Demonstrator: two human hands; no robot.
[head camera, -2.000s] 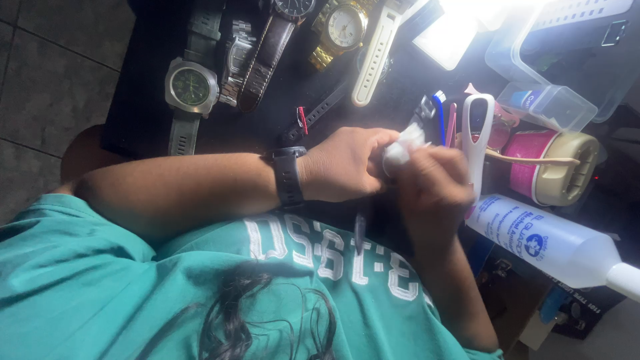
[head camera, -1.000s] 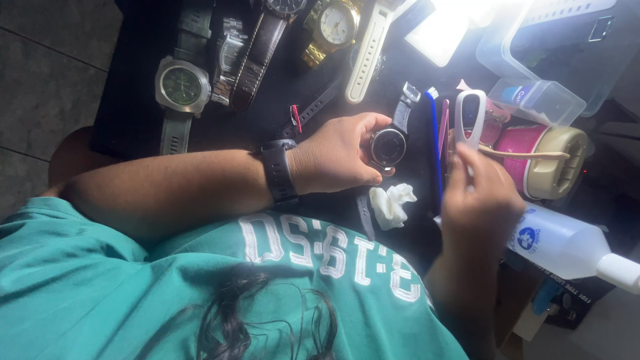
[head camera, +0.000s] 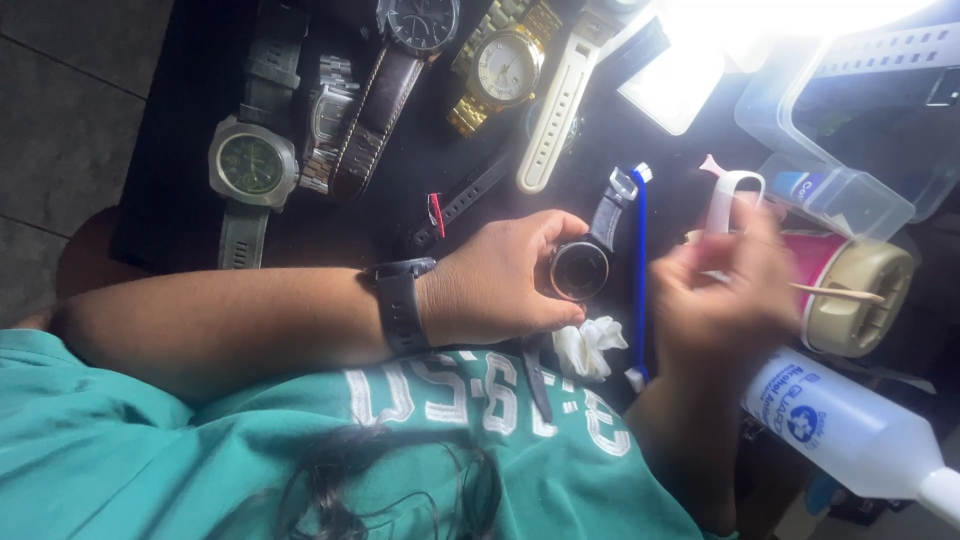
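Note:
My left hand (head camera: 499, 281) grips a wristwatch with a round dark face (head camera: 579, 268) by its case, thumb and fingers on opposite sides; its dark strap points up toward a metal buckle. Just below the watch lies a crumpled white tissue or cotton piece (head camera: 589, 346). A blue toothbrush (head camera: 640, 277) stands between my two hands, its bristles at the top. My right hand (head camera: 724, 292) is motion-blurred beside a white looped handle (head camera: 731, 199) and a pink item; whether its fingers hold anything cannot be told.
Several watches lie above my left arm, among them a square-cased one (head camera: 253, 163), a gold one (head camera: 506, 67) and a white strap (head camera: 559, 112). At the right are a clear plastic box (head camera: 836, 199), a pink and beige container (head camera: 859, 300) and a white alcohol bottle (head camera: 847, 427).
Two seconds ago both hands met at the white tissue; it now lies below the watch. My right hand has moved away to the right, and the watch's face has come into view.

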